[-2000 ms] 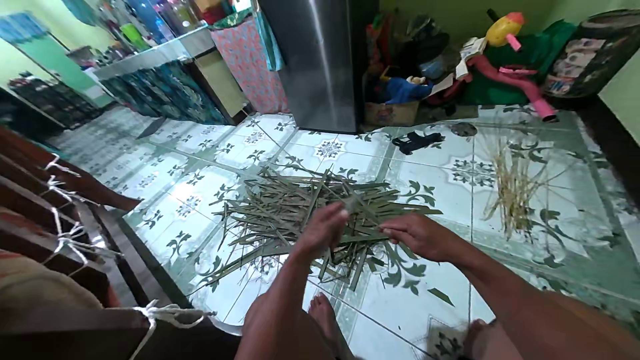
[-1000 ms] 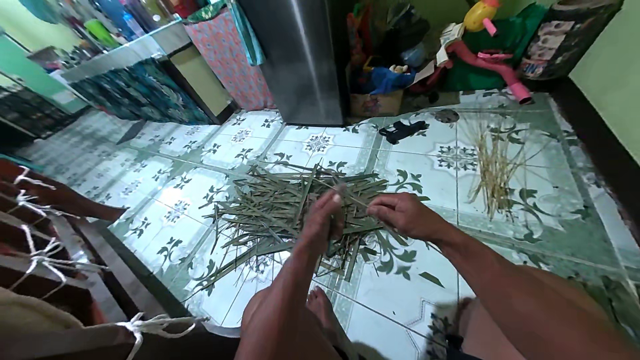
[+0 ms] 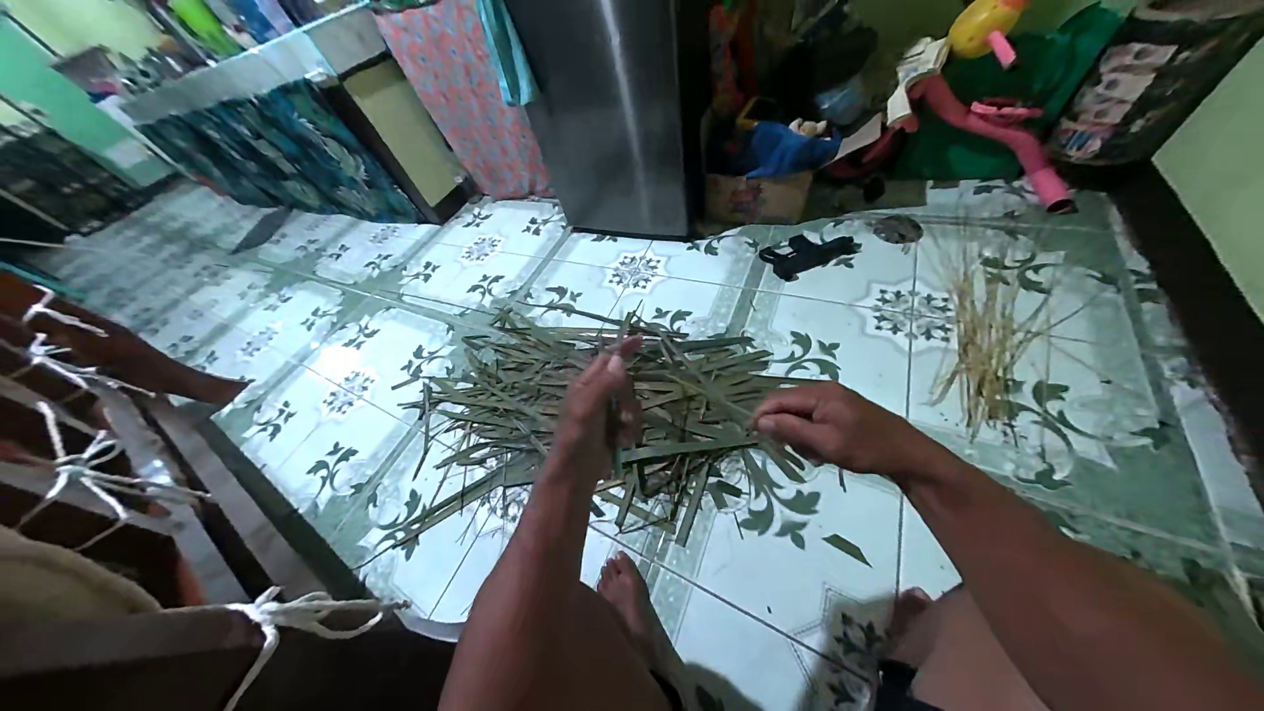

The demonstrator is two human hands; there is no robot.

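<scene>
A loose heap of green-brown leaf strips lies on the tiled floor below both hands. My left hand is over the heap's middle, fingers pointing away and thumb up; something thin, perhaps a blade, shows under it, but it is too blurred to name. My right hand is closed at the heap's right edge, its fingertips pinching the end of a thin leaf strip that slants up toward the left hand. On the right, apart from the heap, lies a bundle of pale thin leaf ribs.
Beyond the heap stand a steel-coloured refrigerator and a cardboard box of odds and ends. A black object and a pink toy lie farther right. Wooden slats tied with white cord are at left. One leaf piece lies near my feet.
</scene>
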